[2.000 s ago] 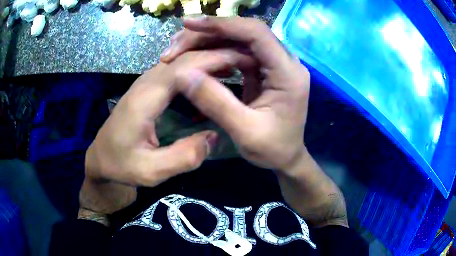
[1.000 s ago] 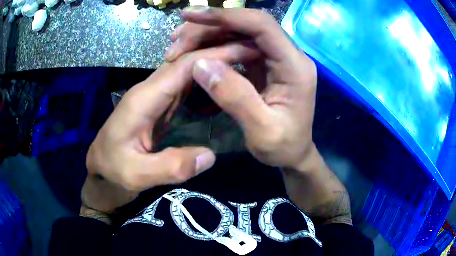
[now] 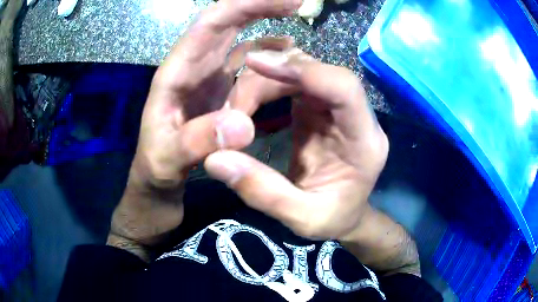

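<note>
My left hand [image 3: 180, 112] and my right hand [image 3: 333, 153] are bare and raised in front of my dark top, over the near table edge. The fingers of both are curved and spread, palms facing each other. The left thumb lies just above the right thumb tip, close to it or touching. The right fingers reach towards the left palm. No piece shows in either hand; a thin pale line by the left thumb is too blurred to name. A pale yellow piece [image 3: 311, 9] lies on the speckled grey table [image 3: 112, 35] beyond my hands.
A shallow blue tray [image 3: 392, 65] takes up the right side, with bright glare on its floor. White lumps [image 3: 66, 7] lie at the top left. Blue ribbed containers [image 3: 472, 259] stand low at the right, and more blue shows low at the left. A brownish shape runs along the left edge.
My left hand has turned more upright, its fingers lifted out past the right fingers and its thumb raised. My right thumb has moved down and left. The view has shifted, showing less of the piles.
</note>
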